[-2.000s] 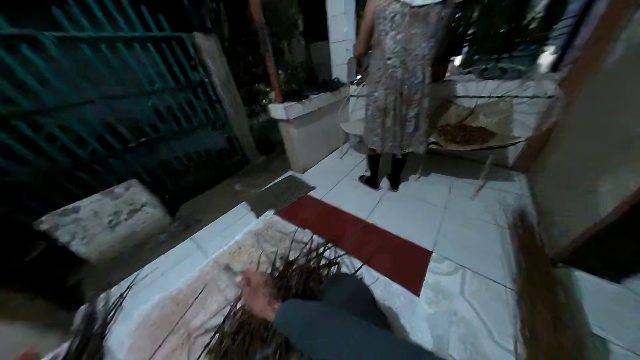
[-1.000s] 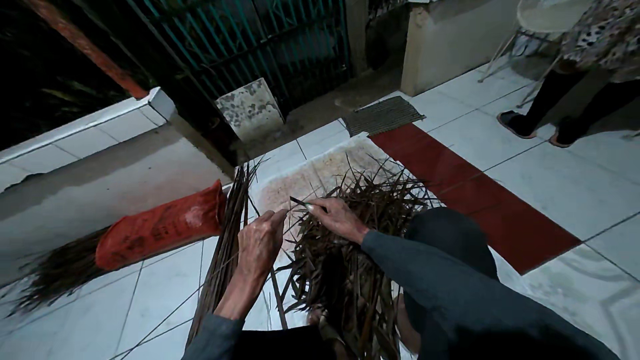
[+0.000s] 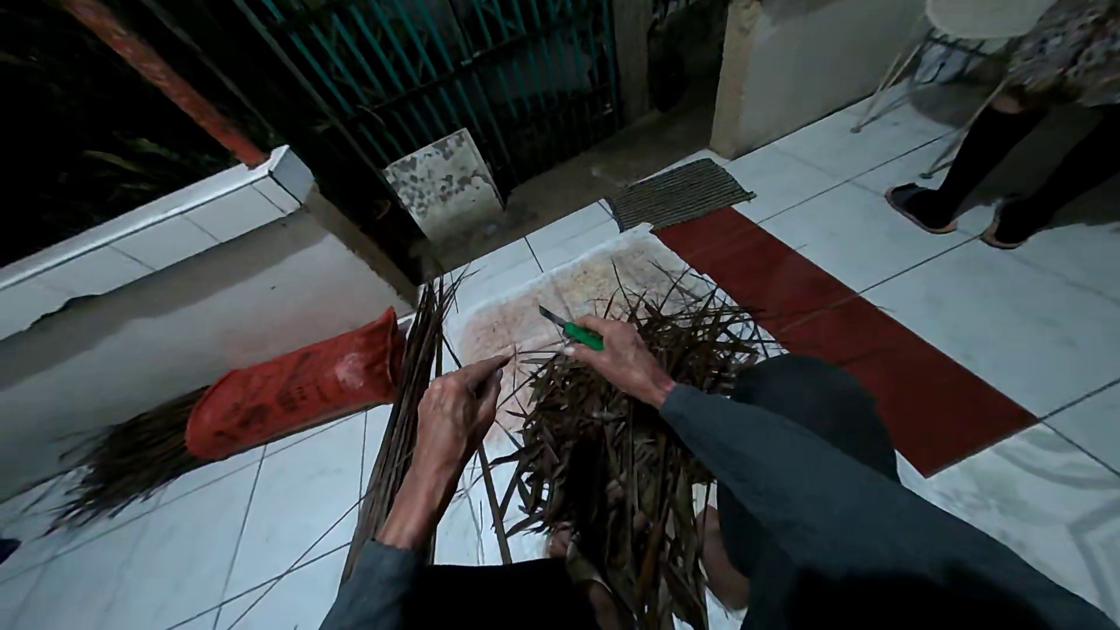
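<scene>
My right hand (image 3: 623, 357), at the centre, holds a green-handled knife (image 3: 584, 335) with its narrow blade pointing up and left. Between it and my left hand (image 3: 459, 407) a thin strip (image 3: 535, 352) is stretched, its left end pinched in my left fingers. Below my right hand lies a heap of dry brown leaf strips (image 3: 604, 455), spread between my legs. A bundle of long, thin brown stalks (image 3: 407, 420) lies to the left, partly behind my left forearm.
A red sack (image 3: 297, 385) with stalks sticking out lies by the low wall (image 3: 201, 297). A pale cloth (image 3: 516, 311) is under the heap. Beyond are a grey mat (image 3: 678, 194), a stained slab (image 3: 446, 184) and a green barred gate (image 3: 472, 70). A person's legs (image 3: 989, 166) stand at right by a chair.
The view has swung left and down from the oldest frame. Since one second ago, the knife in my right hand has come plainly into sight, its blade tilted up and left.
</scene>
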